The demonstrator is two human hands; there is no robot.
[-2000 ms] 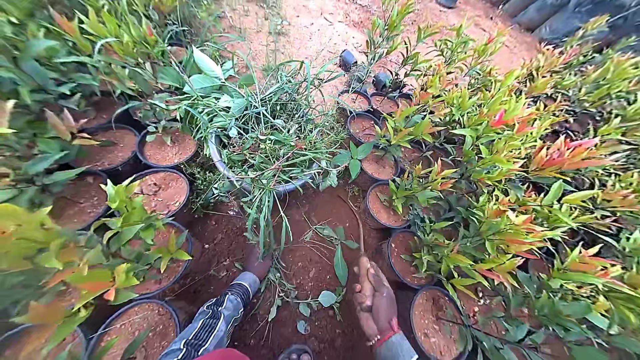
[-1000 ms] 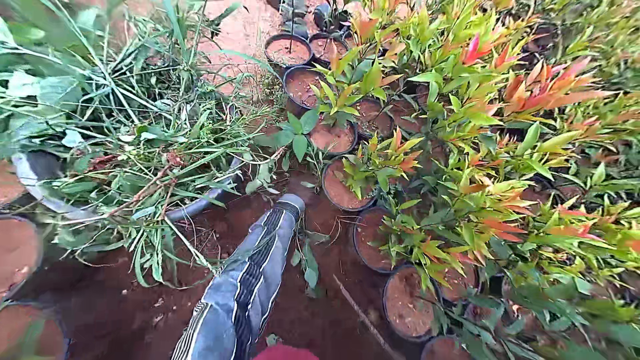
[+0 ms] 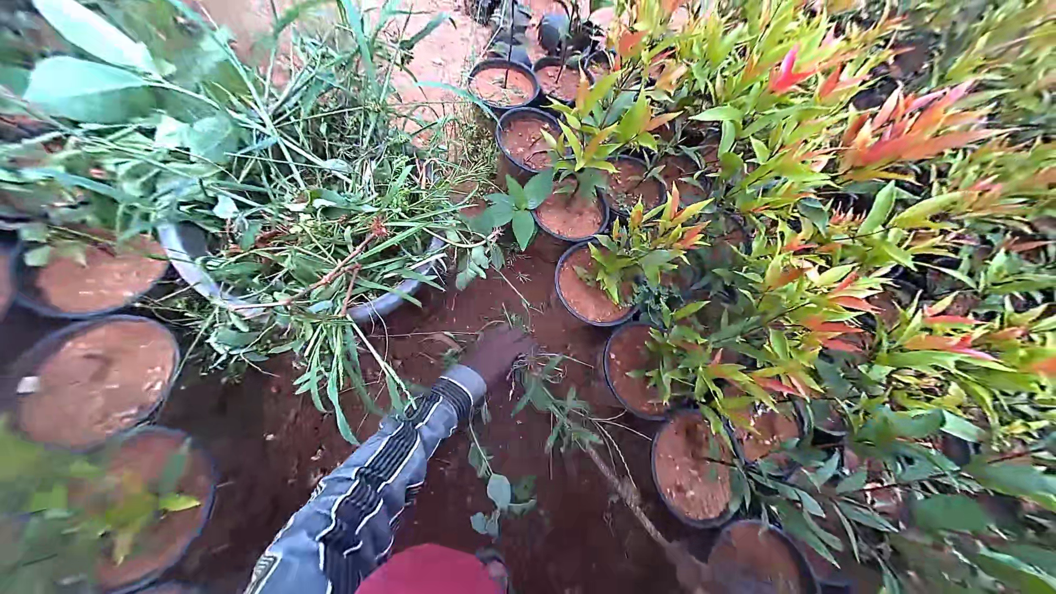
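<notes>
My left hand (image 3: 499,351), in a striped grey-blue sleeve, is closed around uprooted weeds (image 3: 554,404) low over the reddish soil, between the rows of pots. A long thin tool or stick (image 3: 623,488) slants from the weeds towards the lower right. At its lower end is a blurred brown shape at the frame's bottom; I cannot tell whether that is my right hand. To the upper left of my left hand, a round grey basin (image 3: 386,304) holds a high heap of pulled weeds and grass (image 3: 305,223), some hanging over its rim. More leafy stems (image 3: 497,491) lie below my left hand.
Black pots of soil (image 3: 693,470) with green and red-leaved young plants (image 3: 792,330) line the right side. More soil-filled pots (image 3: 99,379) stand at the left, with blurred leaves in front. Small potted plants (image 3: 503,84) stand beyond the basin. Something red shows at the bottom edge.
My left hand has reached forward along the soil and now holds weeds. My right hand, seen earlier holding a thin tool, is no longer plainly visible. The view has shifted closer.
</notes>
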